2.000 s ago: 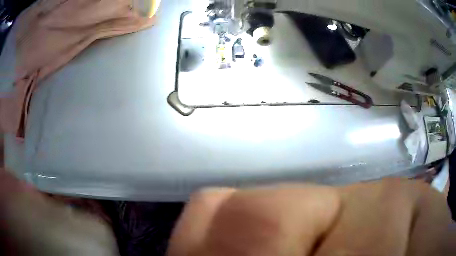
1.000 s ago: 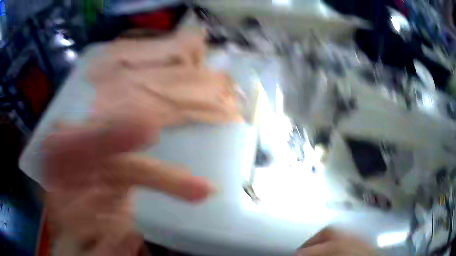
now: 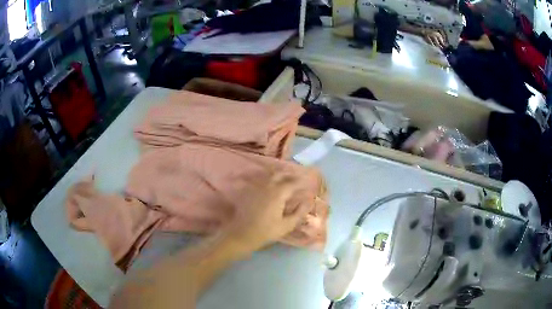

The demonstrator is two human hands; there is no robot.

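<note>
Folded peach fabric pieces (image 3: pixel 224 124) lie in stacks on the left part of the white machine table (image 3: pixel 66 175). My left hand (image 3: pixel 263 208) reaches in from the bottom and lies over the right side of the nearer peach stack. It is blurred, and its fingers blend with the cloth, so I cannot tell if they grip it. A loose peach piece (image 3: pixel 115 226) lies at the stack's left. A white strip (image 3: pixel 321 146) lies behind the stacks. My right hand is not in view.
The sewing machine head (image 3: pixel 454 247) stands at lower right, with a lit gooseneck lamp (image 3: pixel 340 268) beside it. Behind the table is a trough of cloth and plastic (image 3: pixel 484 158). An orange basket (image 3: pixel 63 293) is below left. A person's hand (image 3: pixel 433 37) shows at another machine.
The view has swung left and up, bringing the peach stacks to the middle. My left hand has moved right onto the fabric. My right hand has left the picture.
</note>
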